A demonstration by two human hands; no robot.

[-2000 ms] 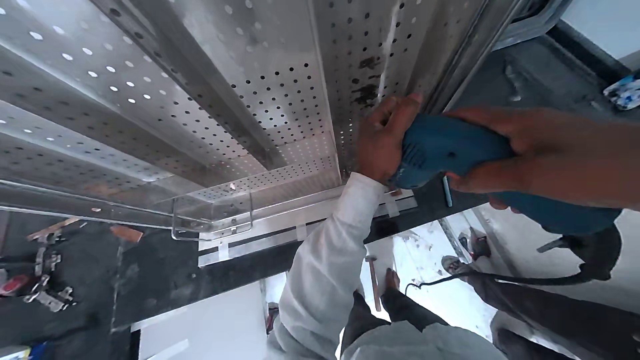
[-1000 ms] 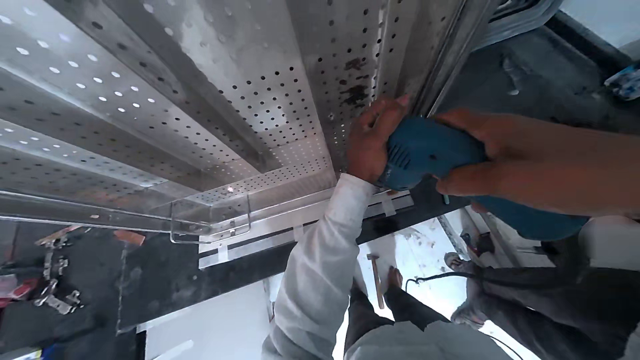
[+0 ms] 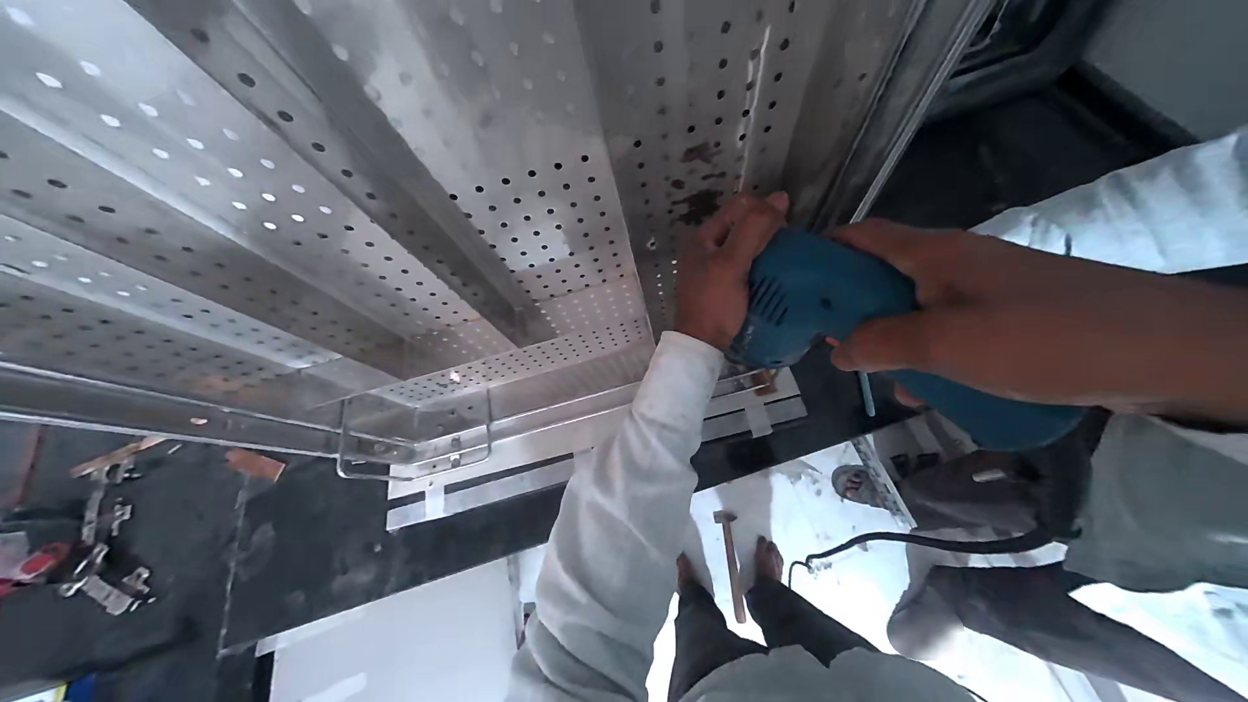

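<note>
A blue power tool (image 3: pixel 824 297) with vent slots lies against the perforated sheet-metal panel (image 3: pixel 546 210). My right hand (image 3: pixel 926 307) grips its body from the right. My left hand (image 3: pixel 717 268) is curled around its front end, close to the panel's edge and just below some dark stains (image 3: pixel 700 195). The tip of the tool and whatever it touches are hidden behind my left hand. A black cable (image 3: pixel 926 536) hangs in view below the tool.
Beside me at right stands another person, with a pale sleeve (image 3: pixel 1141 205) and dark trousers (image 3: pixel 1053 624). A hammer (image 3: pixel 731 565) lies between my feet. Metal hinge-like parts (image 3: pixel 107 546) lie at left on a black surface (image 3: pixel 302 556). A wire handle (image 3: pixel 414 468) juts from the metal frame.
The other person at right has come closer, and a pale sleeve now shows beyond my right forearm. Both my hands remain on the blue tool.
</note>
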